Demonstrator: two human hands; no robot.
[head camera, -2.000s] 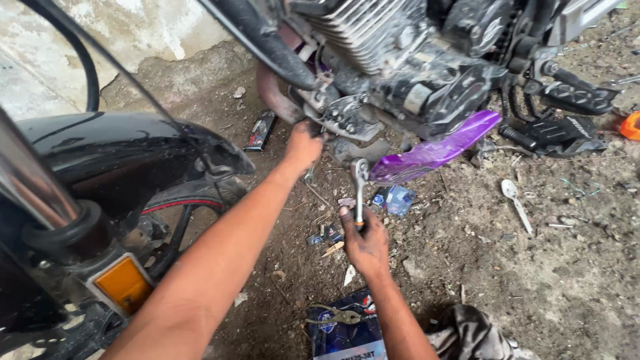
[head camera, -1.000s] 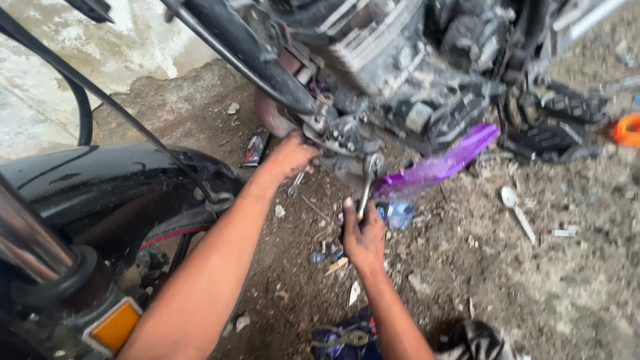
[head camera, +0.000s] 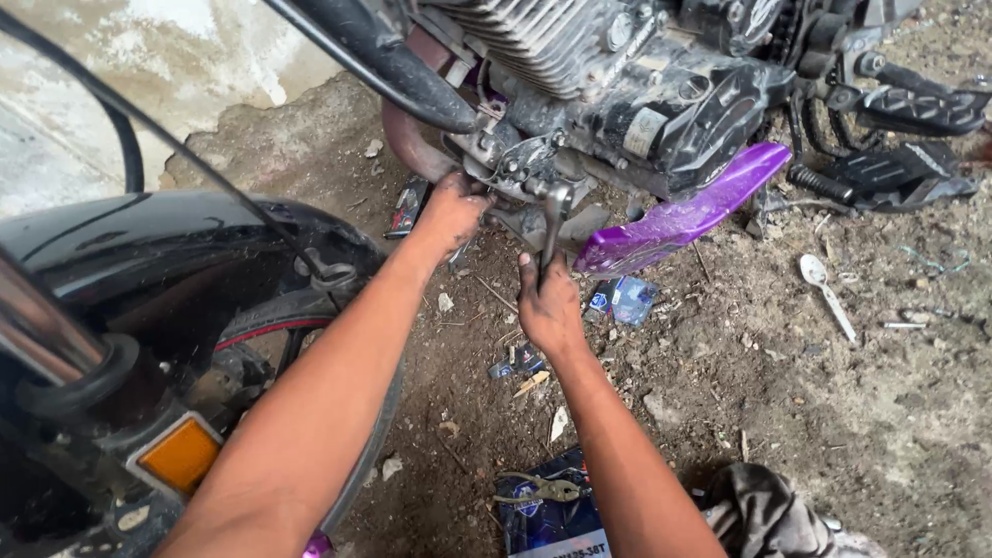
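My right hand (head camera: 552, 302) is closed around the handle of a ratchet wrench (head camera: 556, 217), whose head sits at the bolts on the front lower engine mount (head camera: 515, 159) of a motorcycle. My left hand (head camera: 457, 209) reaches under that mount, beside the exhaust header pipe (head camera: 411, 139); its fingertips are partly hidden, so what they hold cannot be told. Above my hands is the finned engine cylinder (head camera: 527, 39). A purple plastic fairing (head camera: 686, 213) hangs or lies just right of the wrench.
The front fender (head camera: 178, 240) and fork (head camera: 46, 333) stand at left. On the dirt are pliers (head camera: 542, 488) on a printed packet (head camera: 558, 523), a white plastic spoon (head camera: 828, 298), small plastic packets (head camera: 632, 301) and a dark boxy part (head camera: 899, 177). A cloth (head camera: 763, 515) is at bottom right.
The ratchet wrench, more upright and lower two seconds ago, has moved up with my right hand to the engine mount. My left hand stays by the header pipe.
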